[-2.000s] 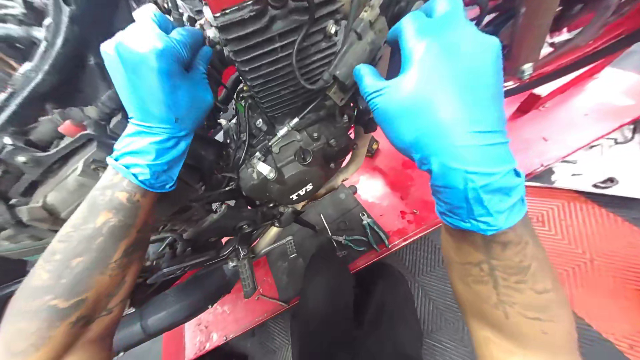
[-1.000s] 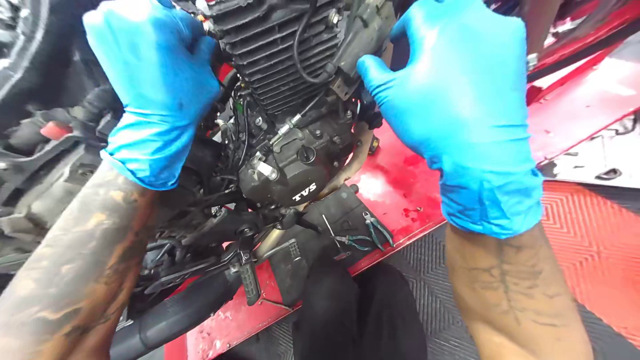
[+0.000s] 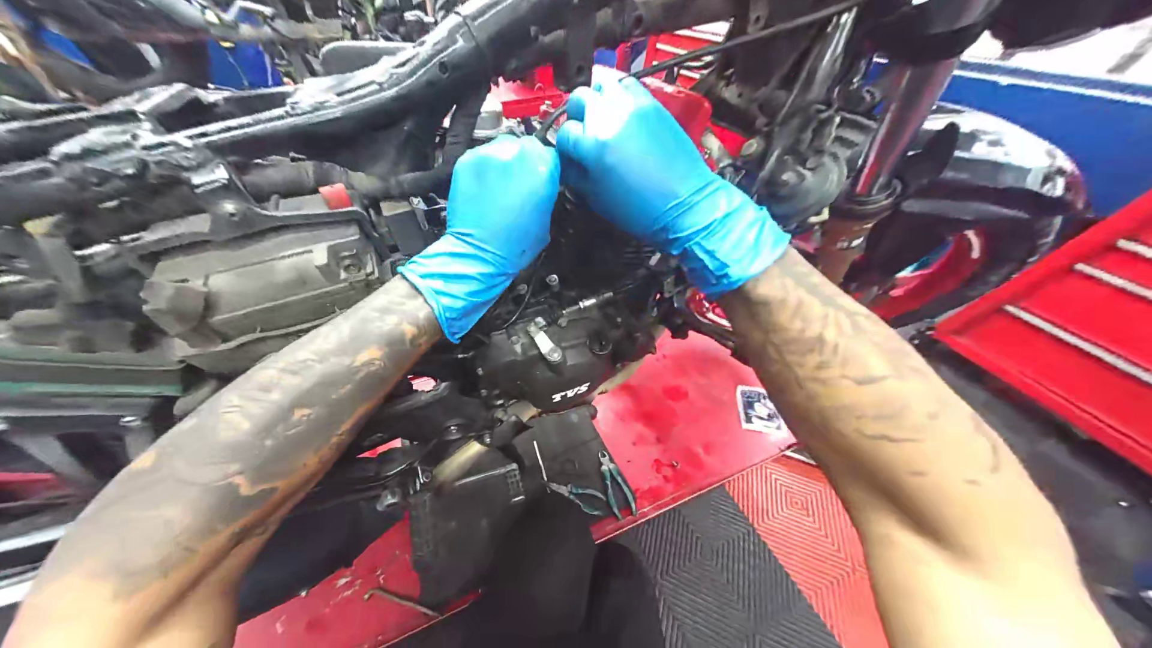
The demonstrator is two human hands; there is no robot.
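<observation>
Both hands wear blue gloves and are close together above the motorcycle engine, under the black frame tube (image 3: 432, 67). My left hand (image 3: 504, 202) has its fingers curled, their tips hidden behind the glove. My right hand (image 3: 630, 153) is beside it, fingers bent around the end of a thin black cable or hose (image 3: 555, 117); whether the left fingers also grip it cannot be told. Below the hands is the dark engine side cover (image 3: 549, 360), marked TVS. Pliers with teal handles (image 3: 616, 486) lie on a black part below the engine.
A red lift platform (image 3: 675, 423) runs under the motorcycle. To the right stand the fork tube (image 3: 900, 126), the front wheel's fender (image 3: 1008, 153) and a red tool cabinet (image 3: 1080, 315). A grey battery-side housing or airbox (image 3: 270, 279) sits at left. A bent metal rod (image 3: 405, 601) lies on the platform.
My hands were apart on either side of the engine's finned cylinder; now they are close together above the engine. The view has shifted to show more of the frame and front end.
</observation>
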